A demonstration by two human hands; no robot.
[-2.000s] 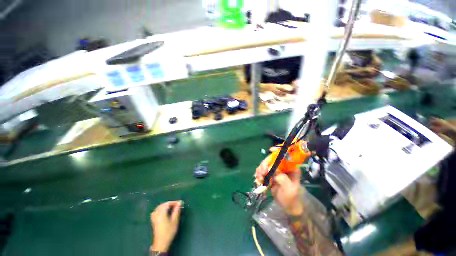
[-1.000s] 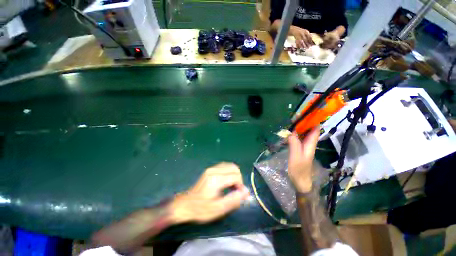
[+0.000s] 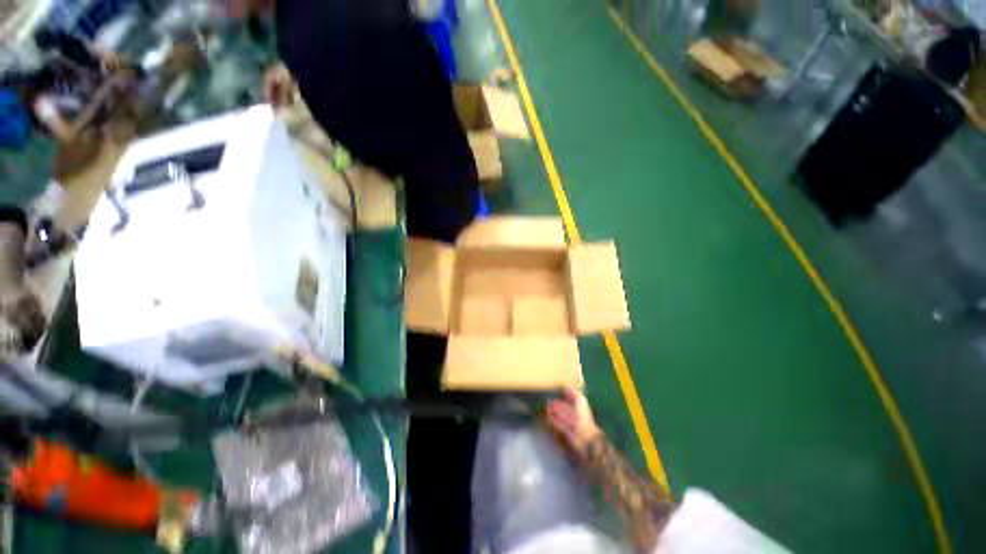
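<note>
An open brown cardboard box (image 3: 513, 363) stands beside the line with its four flaps spread. Its inside shows bare cardboard. My right hand (image 3: 573, 418) is at the outer edge of its near flap; blur hides whether the fingers grip it. My left hand is out of the picture. The orange electric screwdriver (image 3: 87, 489) lies across the lower left, with no hand on it, its nose pointing right over a crinkled shiny grey plastic sheet (image 3: 290, 476).
The white screw feeder box (image 3: 205, 260) is at the left. A person in dark clothes (image 3: 373, 92) is beyond the box. The green floor (image 3: 692, 271) has yellow lines. A black crate-like object (image 3: 881, 141) and another open carton (image 3: 735, 67) are at the upper right.
The view has swung right from the belt to the aisle. My right hand has left the screwdriver area and is now at the carton. My left hand has gone out of the picture.
</note>
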